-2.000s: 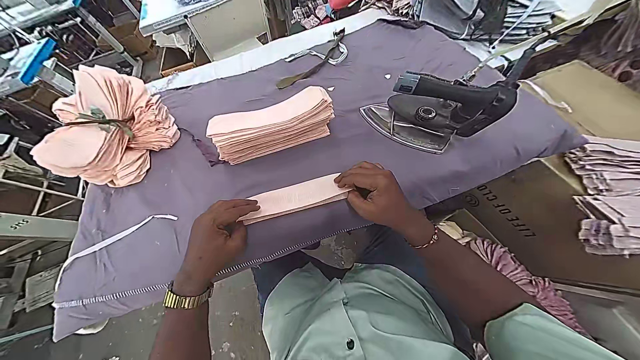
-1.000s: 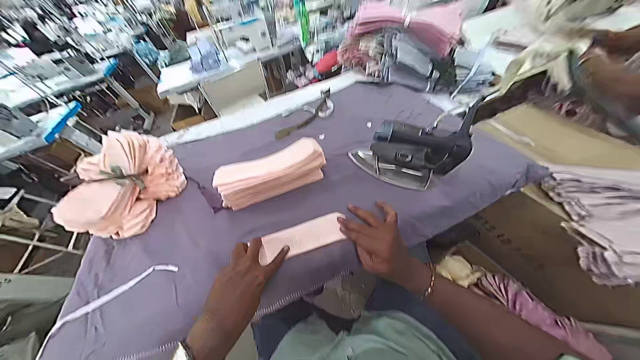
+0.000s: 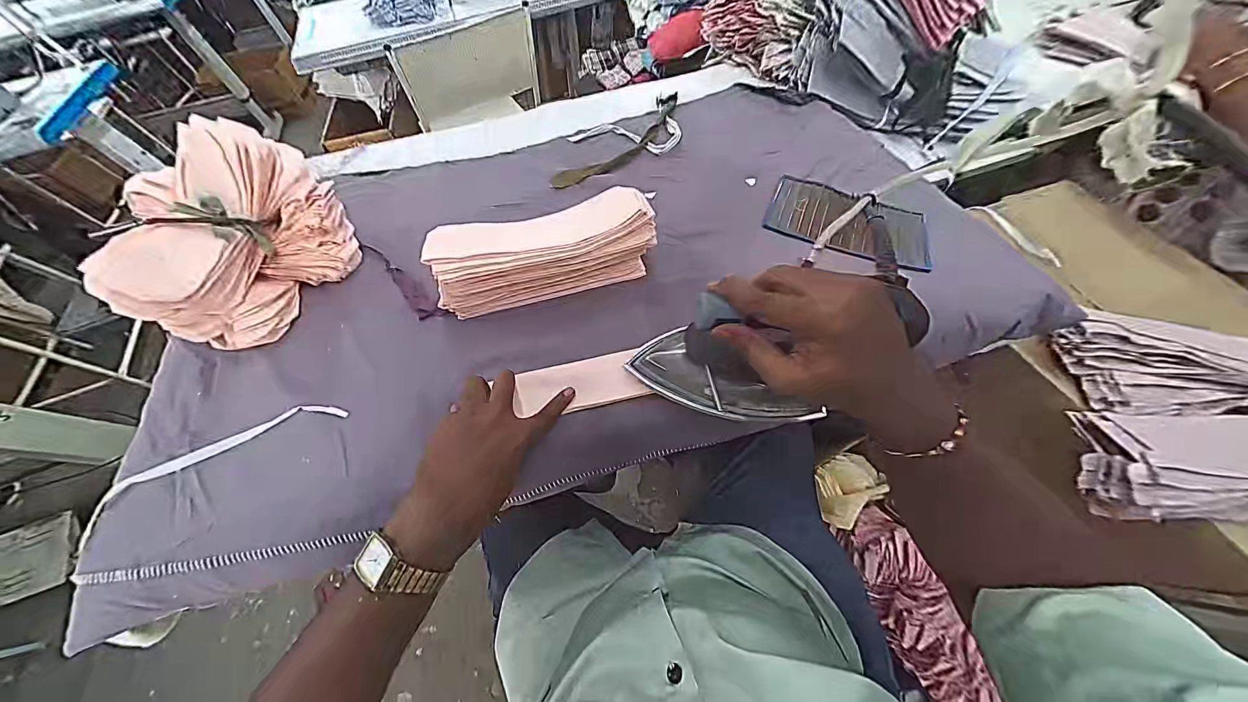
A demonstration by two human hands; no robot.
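My right hand [image 3: 829, 341] grips the handle of an electric iron [image 3: 692, 375], whose soleplate covers the right end of a folded peach fabric strip [image 3: 595, 380]. Fingers of my left hand [image 3: 487, 444] rest spread on the strip's left end. The strip lies near the front edge of a padded ironing surface with a purple-grey cover [image 3: 390, 468]. Behind it sits a neat stack of peach fabric pieces [image 3: 541, 253]. A tied bundle of peach fabric [image 3: 229, 234] stands at the back left.
A blue-edged iron rest [image 3: 848, 222] lies behind the iron, by its cord. A white tape [image 3: 224, 444] crosses the left side; a dark green strip [image 3: 614, 158] lies at the back. Stacked pale fabric pieces [image 3: 1170, 468] are at the right, and crumpled pink fabric [image 3: 912, 604] hangs below.
My right hand has left the strip and taken hold of the iron, which stood at the back right and is now on the strip's right end. My left hand remains at the left end.
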